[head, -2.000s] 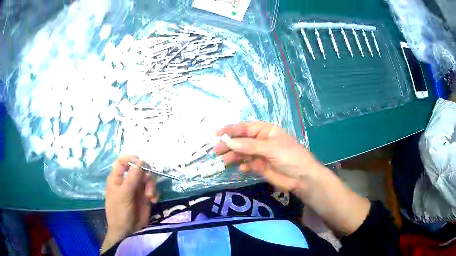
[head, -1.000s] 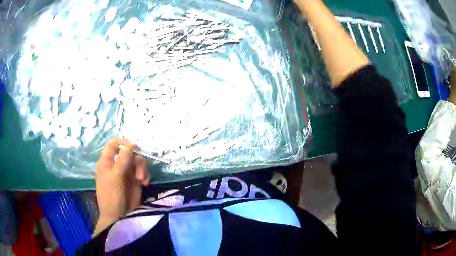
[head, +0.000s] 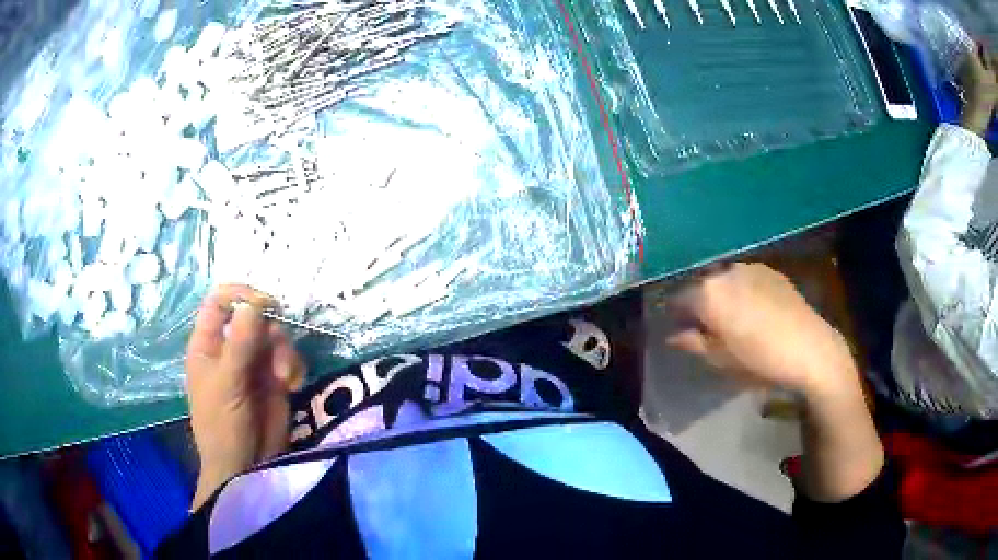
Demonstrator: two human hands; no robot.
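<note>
My left hand point(head: 235, 366) is at the near left edge of the plastic sheet, its thumb and fingertips pinching a thin metal shaft point(head: 301, 325) that points right. My right hand point(head: 755, 323) is off the bench's near edge at the right, slightly blurred, with fingers curled; I cannot tell if it holds anything. White heads point(head: 131, 197) heap at the left on the clear plastic bag point(head: 525, 164). Dark metal shafts point(head: 328, 55) pile at the top. White sleeves point(head: 339, 219) lie at the centre, overexposed.
A clear tray point(head: 755, 93) lies right of the bag's red line, with a row of white assembled pieces point(head: 700, 11) cut off by the top edge. A phone point(head: 884, 66) lies beyond it. Another person's white sleeve point(head: 947, 208) is at the far right.
My right hand has gone from the bag to the tray, then back down to the near right, off the bench. My left hand still pinches the shaft. The view has shifted.
</note>
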